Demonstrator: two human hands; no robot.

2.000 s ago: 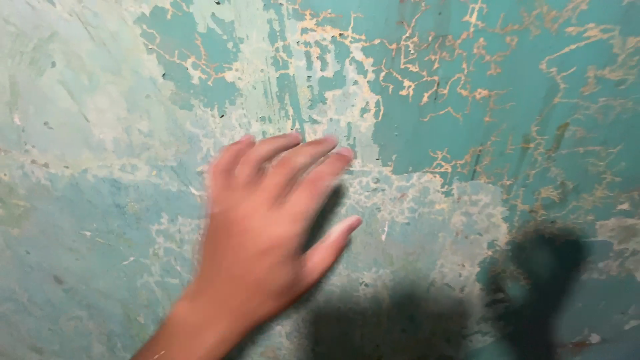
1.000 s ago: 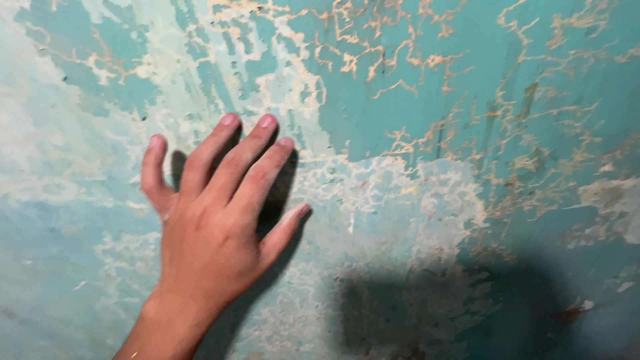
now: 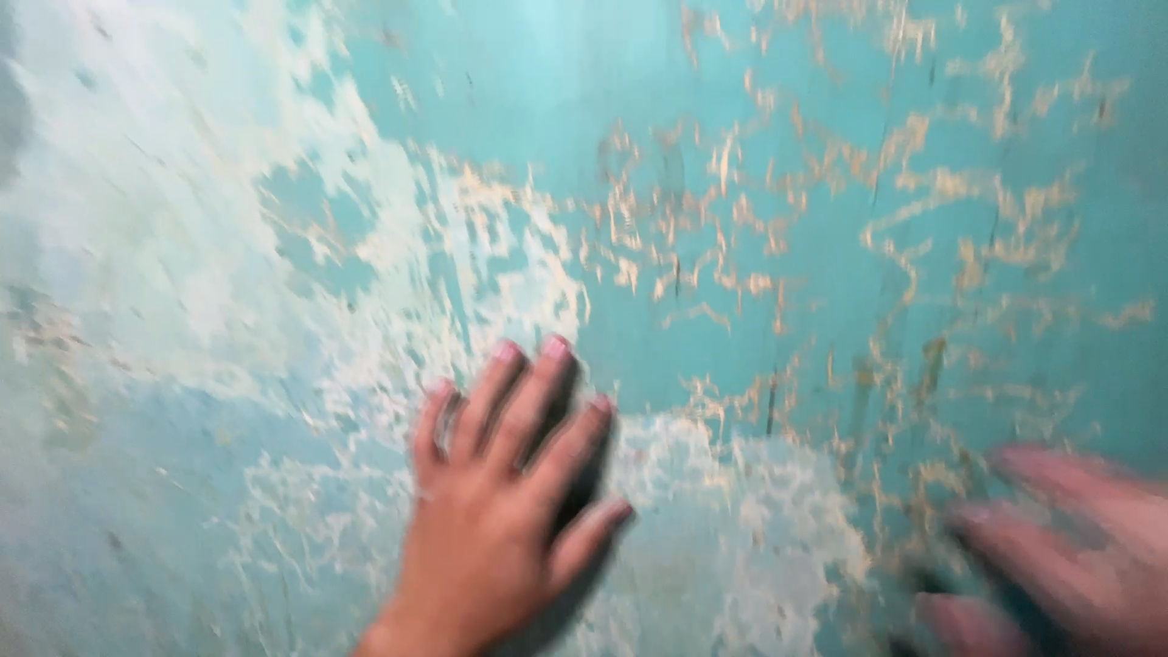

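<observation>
My left hand [image 3: 502,493] lies with spread fingers over the peeling painted wall [image 3: 584,119], its back toward me and a dark shadow along its right side. Nothing is held in it. At the lower right edge my right hand [image 3: 1077,547] shows partly, blurred, its fingers pointing left and apart. No object can be made out in it; a dark blurred patch sits by its fingertips. Whether either palm presses on the wall cannot be told for certain.
The wall fills the view. Turquoise paint with tan, branching cracks [image 3: 721,237] covers the upper right; pale, worn patches [image 3: 164,182] spread on the left and below.
My right hand has come into view at the lower right; neither earlier frame shows it. My left hand remains over the wall with fingers spread. The view has shifted.
</observation>
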